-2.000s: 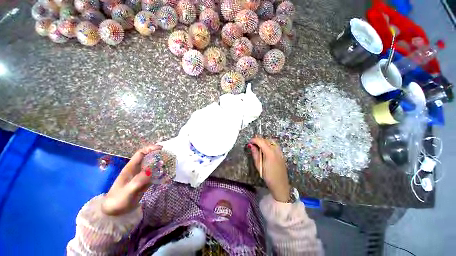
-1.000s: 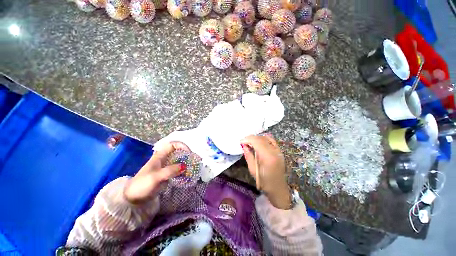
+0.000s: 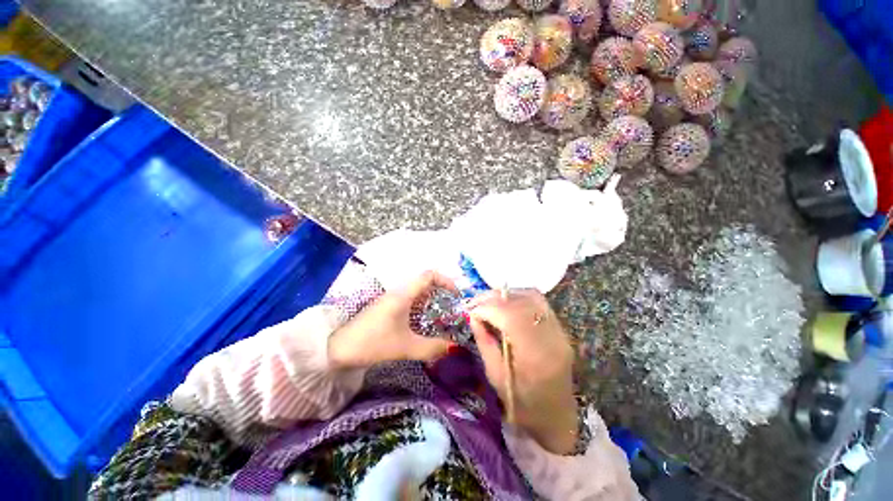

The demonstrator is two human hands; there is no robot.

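My left hand (image 3: 392,328) holds a decorated ball (image 3: 441,315) with multicoloured dots, low in front of my purple apron. My right hand (image 3: 524,342) grips a thin pale wooden stick (image 3: 508,377) and its fingertips are at the ball's right side. The stick's working tip is hidden by the fingers. A crumpled white cloth (image 3: 509,235) with blue marks lies on the speckled tabletop just beyond both hands. A loose pile of small clear pieces (image 3: 729,333) lies to the right of my right hand.
Many decorated balls (image 3: 627,96) are heaped at the far side. A black pot (image 3: 832,181), white mug (image 3: 850,262), yellow item (image 3: 830,335) and dark bowl (image 3: 821,403) line the right. A blue crate (image 3: 127,284) is at the left, below the table edge.
My hands have come together: the right hand with the stick now meets the ball held in my left hand. The view has shifted left, showing more of the blue crate and a second crate.
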